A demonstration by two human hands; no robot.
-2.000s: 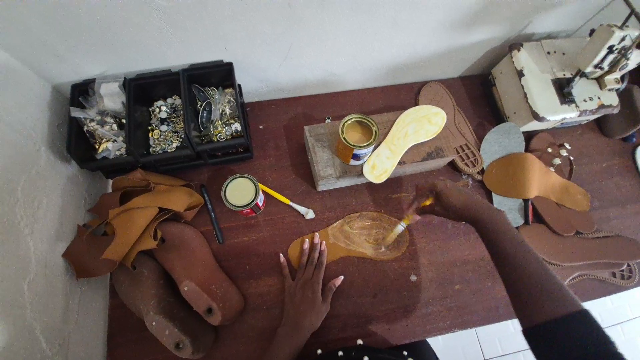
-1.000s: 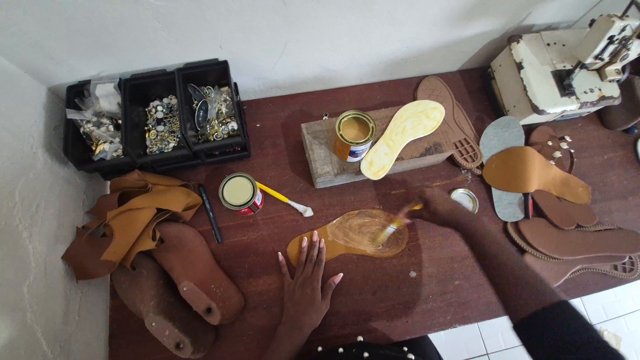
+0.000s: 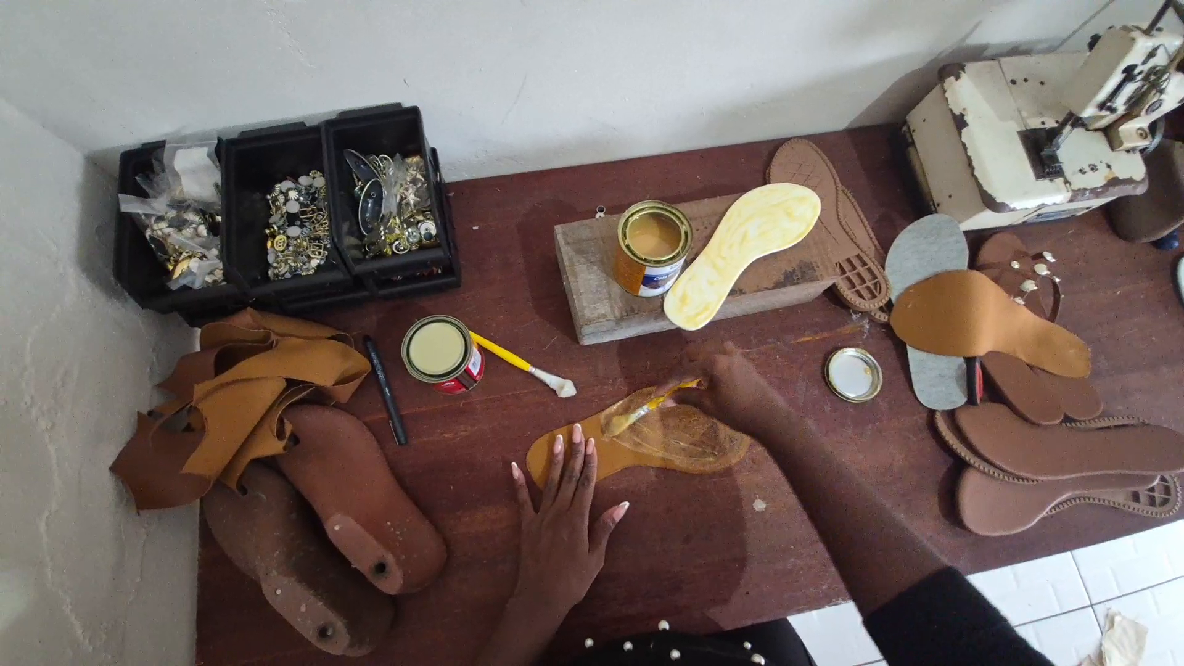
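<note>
A tan shoe insole (image 3: 638,455) lies flat on the dark red wooden table, its right part coated with streaky, shiny glue. My left hand (image 3: 562,518) has its fingers spread, with fingertips resting on the insole's left part. In my right hand (image 3: 726,388) is a yellow-handled brush (image 3: 638,412), its bristles on the insole near the middle. Behind, an open can of amber glue (image 3: 653,242) and a sole coated pale yellow (image 3: 745,250) rest on a wooden block (image 3: 592,277). An open can of cream-coloured paste (image 3: 438,351) stands at the left, beside a second yellow brush (image 3: 523,363).
Black bins (image 3: 277,139) of metal fittings stand at the back left. Leather scraps (image 3: 250,398), two shoe lasts (image 3: 356,481) and a black pen (image 3: 386,393) lie left. At the right are a can lid (image 3: 853,375), brown soles (image 3: 1064,444) and a white machine (image 3: 1008,139).
The brush in my right hand has moved left along the insole, from its right part toward the middle. My left hand stays on the insole.
</note>
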